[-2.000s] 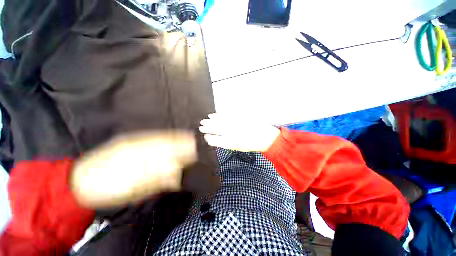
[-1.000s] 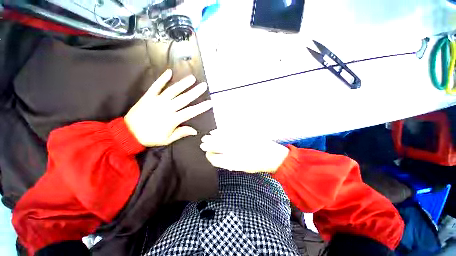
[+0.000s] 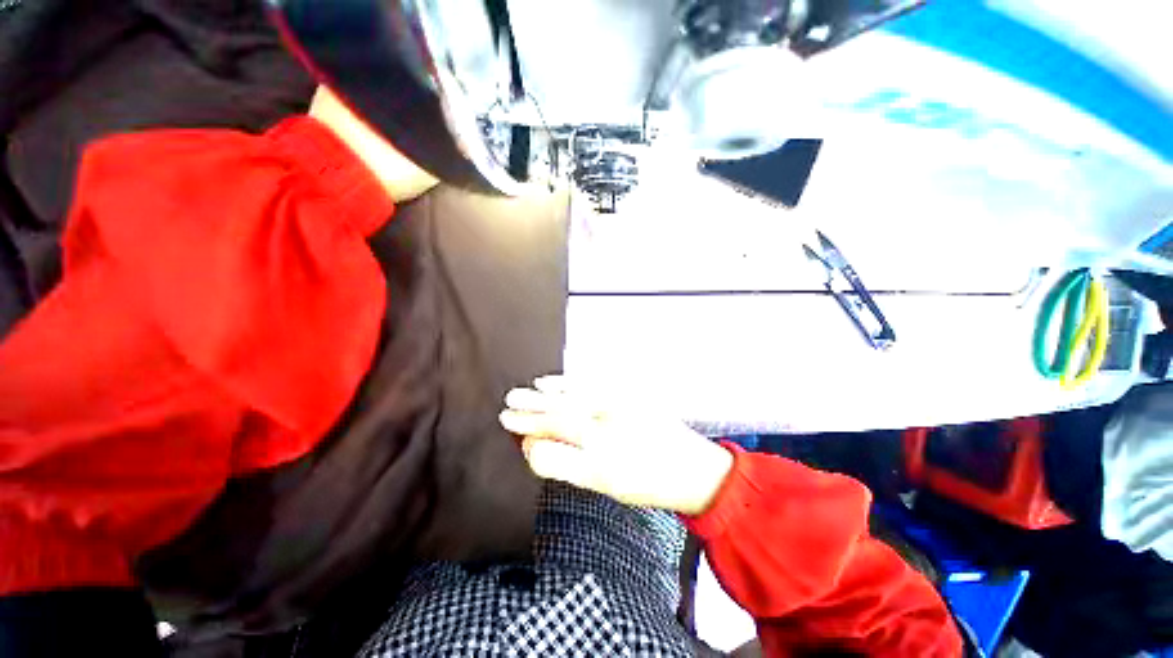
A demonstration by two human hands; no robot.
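The dark brown garment (image 3: 495,283) covers the left of the table and my lap, its straight edge running down from the needle area. The shiny presser foot area (image 3: 605,174) is at the top of that edge. My left hand (image 3: 386,157) lies on the cloth beside the machine; only its back and wrist show, and its fingers are hidden behind the machine head. My right hand (image 3: 611,450) rests at the garment's edge near the table front, its fingertips on the brown border; its grip cannot be told.
The white machine head with a blue stripe (image 3: 1055,58) fills the top. Black thread snips (image 3: 852,293) lie on the white table (image 3: 720,366). A phone (image 3: 772,172) is partly hidden by the head. Green and yellow scissors handles (image 3: 1074,328) are at the right edge. A red object (image 3: 991,482) stands below right.
The view has moved closer to the machine head, which now covers more of the top. My left hand has gone from spread flat on the cloth to behind the head. My right hand stays at the edge.
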